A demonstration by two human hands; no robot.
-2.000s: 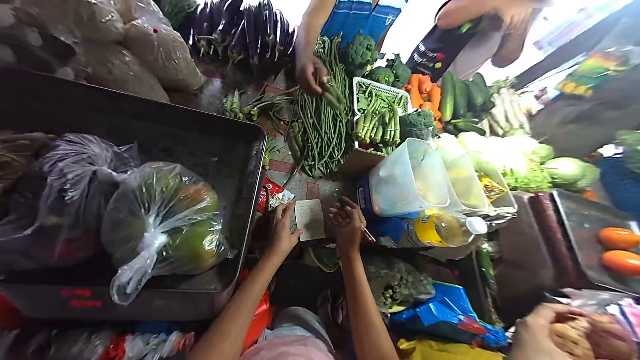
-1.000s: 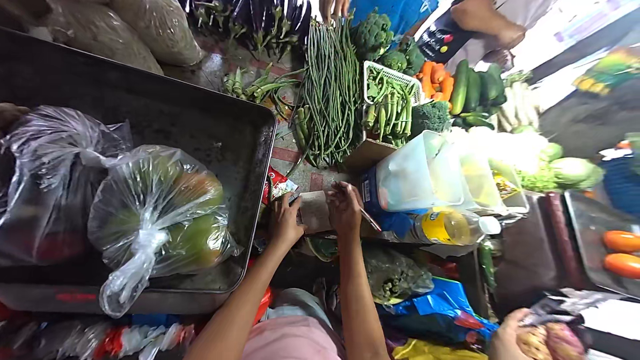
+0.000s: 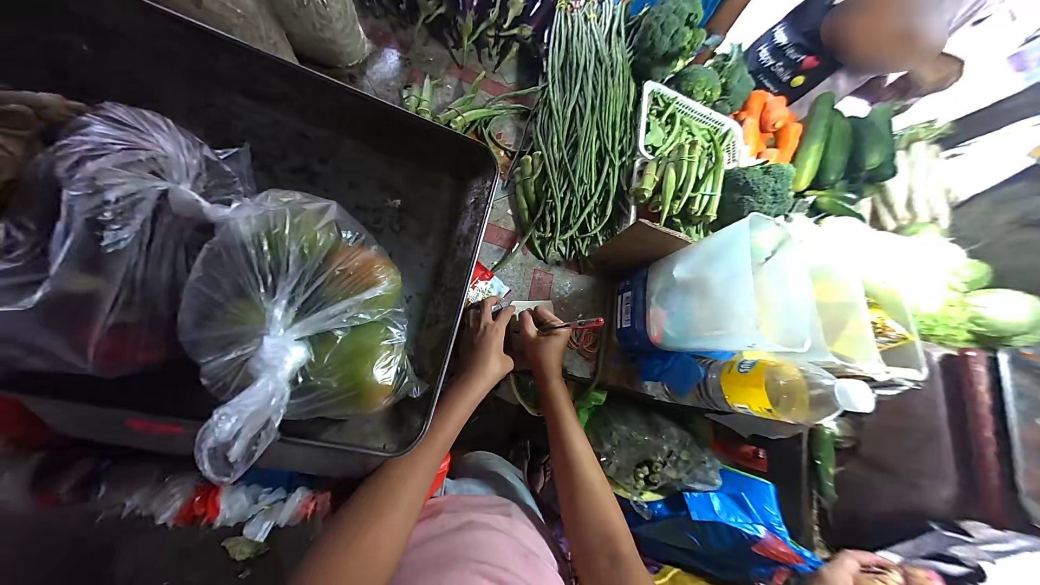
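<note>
My right hand (image 3: 543, 341) is closed around a red pen (image 3: 581, 323), its fingers over a small paper pad (image 3: 530, 306). My left hand (image 3: 486, 345) rests at the pad's left side; whether its fingers grip the pad is unclear. Most of the pad is hidden under both hands. A red and white packet (image 3: 485, 284) lies just beyond my left hand, and rubber bands (image 3: 583, 341) lie right of my right hand. Long green beans (image 3: 581, 138) are spread farther up, beside a white plastic basket (image 3: 691, 110) holding bundled green pods.
At left, a dark metal tray (image 3: 406, 122) holds knotted clear bags of produce (image 3: 292, 317). Clear plastic containers (image 3: 723, 292) and a bottle with yellow liquid (image 3: 764, 390) stand at right. Broccoli, carrots and cucumbers lie beyond. Another person stands at the upper right; a hand (image 3: 861, 566) shows lower right.
The other person's hand over the long beans has withdrawn. My hands have come closer together over the pad, covering more of it. The pen stays in my right hand.
</note>
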